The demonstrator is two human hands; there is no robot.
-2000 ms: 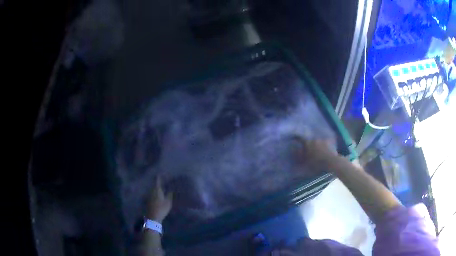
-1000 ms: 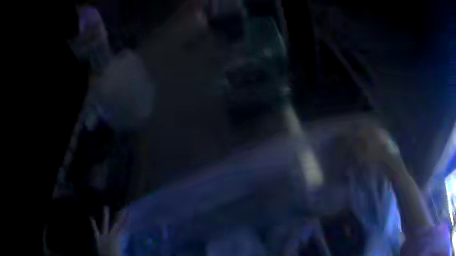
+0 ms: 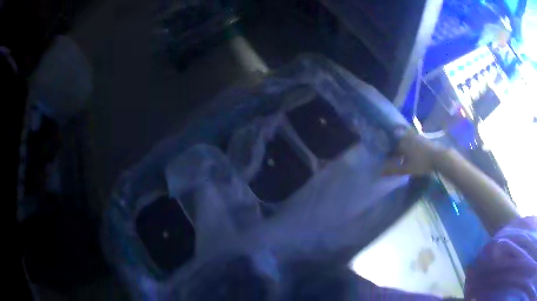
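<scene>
A large crate [image 3: 377, 109] stands in front of me, its rim mostly covered by a crumpled clear plastic bag [image 3: 330, 206]. The bag lies open over the inside. Three dark rounded-rectangle projector bases show in it, each with a small central mark: one at the lower left [image 3: 162, 220], one in the middle [image 3: 285, 176] and one at the upper right [image 3: 330, 138]. My right hand [image 3: 412, 156] is at the crate's right rim, its fingers closed on the bag's edge. My left hand is out of the picture. The image is dim and blurred.
A row of white power meters [image 3: 471, 73] and a bright white table [image 3: 512, 147] are at the right. A pale rounded bundle [image 3: 62, 76] lies at the upper left. A pale bar [image 3: 247, 54] lies beyond the crate. A bright white surface [image 3: 406, 253] is at the lower right.
The bag lay across the projectors before; it is now spread towards the rim and the dark bases show more clearly. My left hand has left the picture. My right hand has moved to the rim.
</scene>
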